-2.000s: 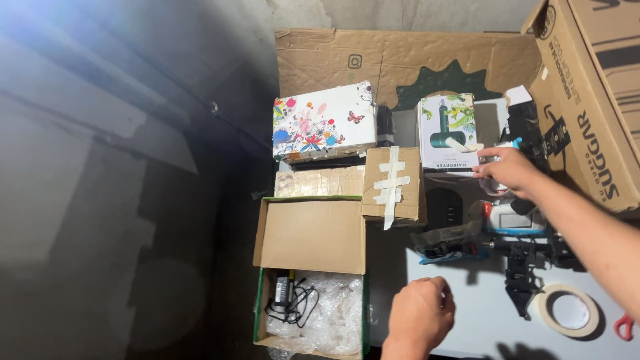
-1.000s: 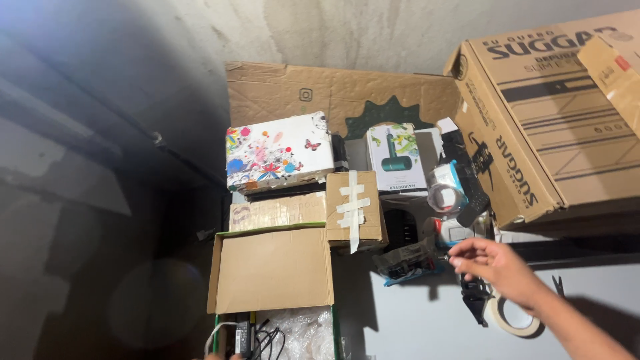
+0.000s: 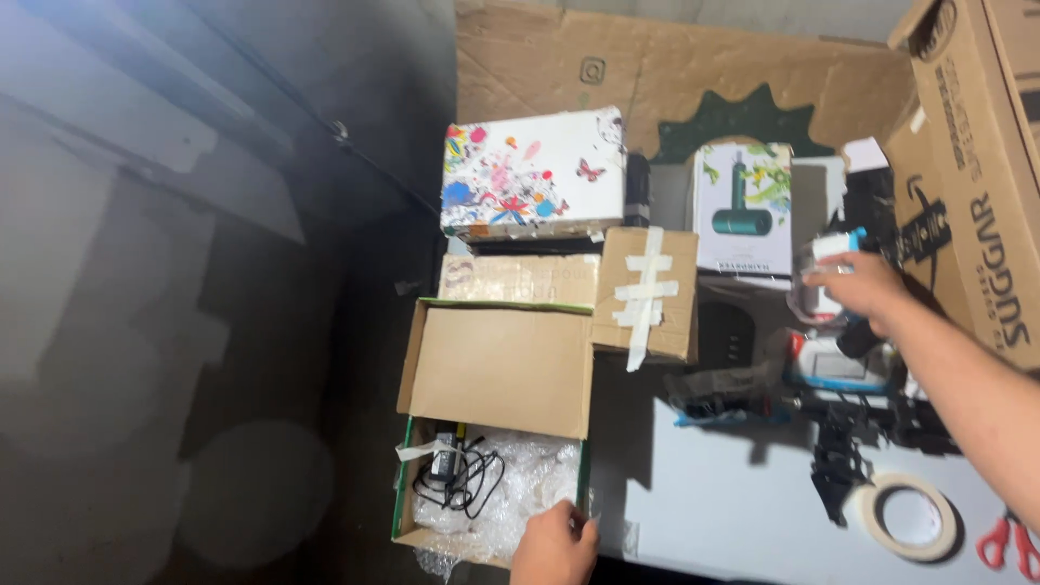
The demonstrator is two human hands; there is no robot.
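My left hand [image 3: 556,543] is at the lower right corner of an open cardboard box [image 3: 404,479], by its bubble wrap [image 3: 520,471]; whether its curled fingers grip anything is unclear. A black power adapter [image 3: 444,459] with a coiled black cable [image 3: 475,483] lies on the wrap. My right hand [image 3: 861,284] is on a clear plastic package with blue edging [image 3: 837,244], right of the hair dryer box [image 3: 743,211]; its fingertips touch the package, and the grip is partly hidden. Below it lies another white and blue package [image 3: 841,364].
A floral white box [image 3: 532,175] and a taped cardboard box [image 3: 682,301] stand behind the open box. At right are black mechanical parts [image 3: 841,463], a masking tape roll [image 3: 942,520], red-handled scissors [image 3: 993,543] and a large cardboard carton [image 3: 967,195]. A wall borders the left.
My right hand has moved from above the black parts to the clear package beside the hair dryer box. My left hand has shifted from the open box's left side to its lower right corner.
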